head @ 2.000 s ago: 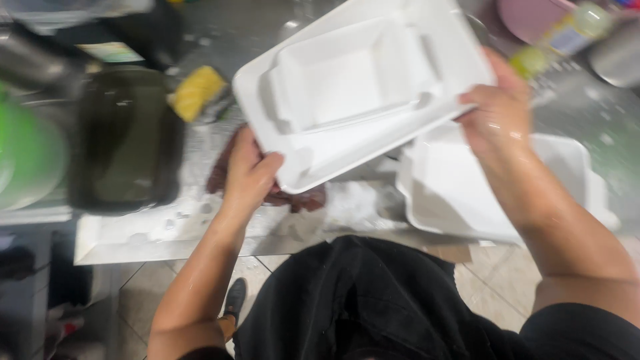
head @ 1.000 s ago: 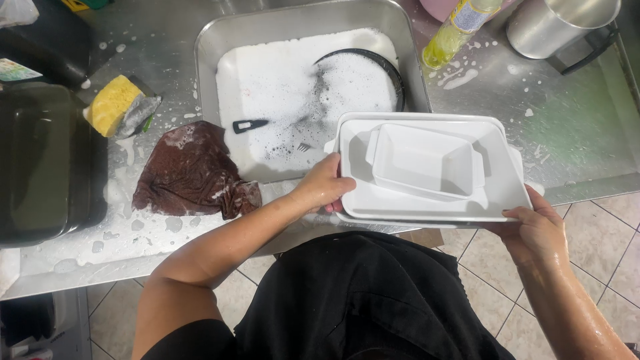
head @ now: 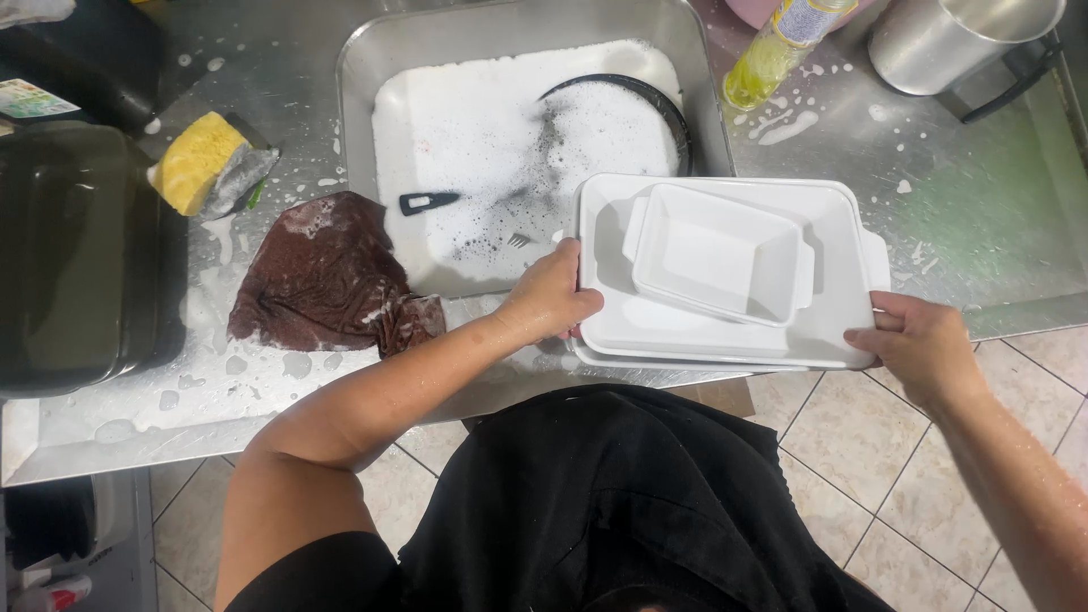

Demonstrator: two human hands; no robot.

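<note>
My left hand (head: 557, 293) grips the left end of a stack of white rectangular baking dishes (head: 612, 314), and my right hand (head: 918, 340) holds its right end. A small white dish with side handles (head: 705, 255) lies inside the top large one. The rim of another large dish shows beneath. The stack is over the front right edge of a steel sink basin (head: 361, 110) full of suds. In the suds are a round black pan (head: 671, 110), a black handle end (head: 427, 202) and fork tines (head: 518, 240).
On the steel counter left of the basin lie a wet brown cloth (head: 323, 272) and a yellow sponge with a grey scourer (head: 200, 161). A dark water-filled container (head: 68, 255) stands far left. A bottle of yellow-green liquid (head: 773, 59) and a steel pitcher (head: 926, 42) are at back right.
The tilted top dish, held up two seconds ago, has come down onto the white dish that lay at the right. Both hands now grip the stack's ends. The view has shifted.
</note>
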